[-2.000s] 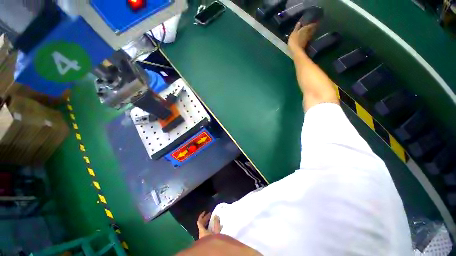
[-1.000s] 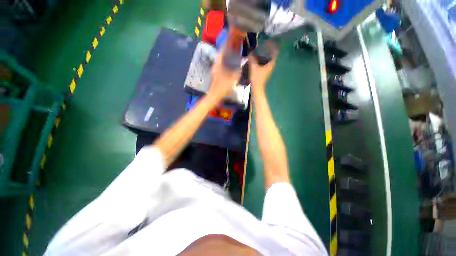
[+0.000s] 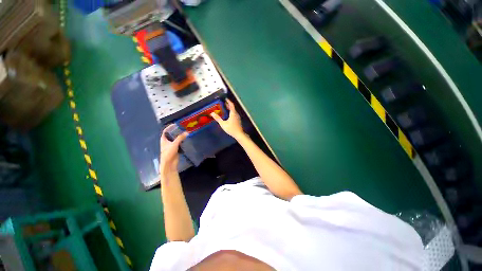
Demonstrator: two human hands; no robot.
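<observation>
My left hand (image 3: 170, 150) is at the left side of the blue press base, thumb and fingers spread around its corner. My right hand (image 3: 230, 123) is at the base's right side, its thumb over the red face panel (image 3: 203, 120) with yellow arrows. Neither hand holds a loose part. Above the panel is the white perforated base plate (image 3: 165, 104). The orange and dark fixture (image 3: 184, 84) stands on the plate, with the dark press horn (image 3: 164, 53) down over it. Whether a housing sits in the fixture is hidden.
A dark low table (image 3: 127, 124) carries the press. The green bench (image 3: 275, 79) lies to the right. Beyond it, the conveyor carries several black housings (image 3: 397, 93). Cardboard boxes (image 3: 31, 84) are at the upper left, a green frame (image 3: 63, 222) at the lower left, a clear bag (image 3: 423, 225) at the lower right.
Both hands have moved from the fixture area down to the sides of the press base. The dark part in my right hand is no longer there. The view has turned.
</observation>
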